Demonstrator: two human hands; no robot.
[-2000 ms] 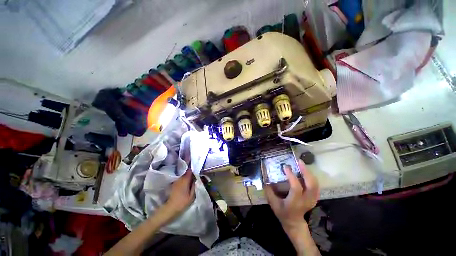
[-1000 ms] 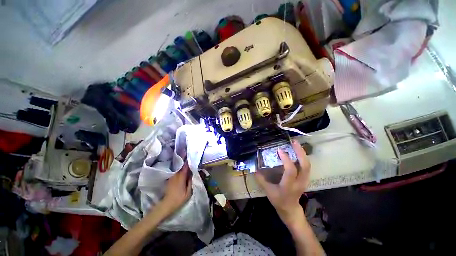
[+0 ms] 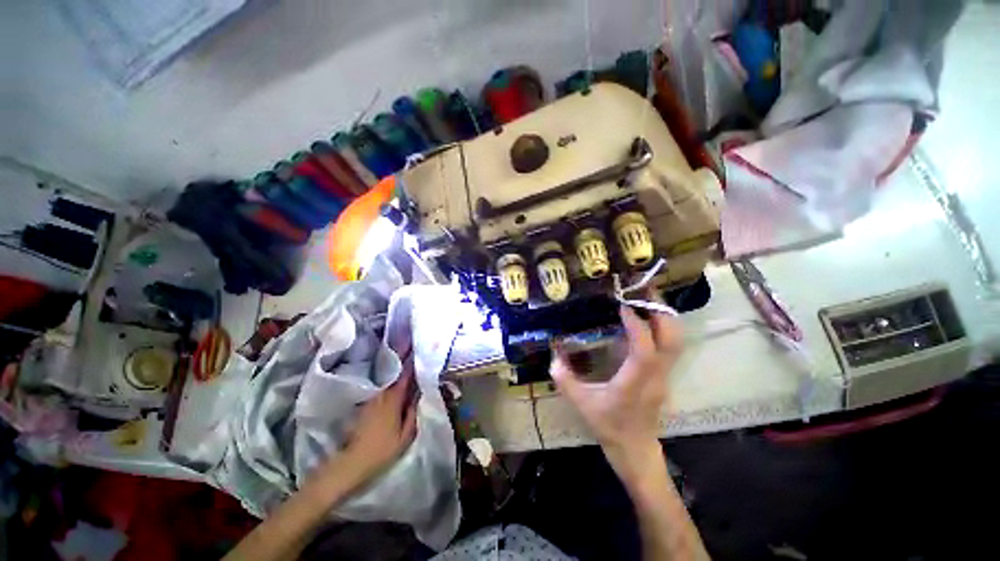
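Observation:
The pale grey garment piece lies crumpled left of the overlock machine, its upper edge in the bright light at the needle area. My left hand holds the cloth just below that light, its fingertips partly hidden in the folds. My right hand is at the machine's low front, below the tension dials. Its thumb and fingers are spread apart at the looper cover, which shows as a narrow dark strip. Whether the fingertips press on it is hard to tell.
An orange guard is left of the needle area. Orange-handled scissors lie farther left. A pinkish tool and a metal-edged tray are at right. Thread spools line the wall behind.
The pale looper cover face, seen flat under my right fingers before, now shows only as a narrow strip. My right fingers have moved up towards the dials. My left hand stays on the cloth.

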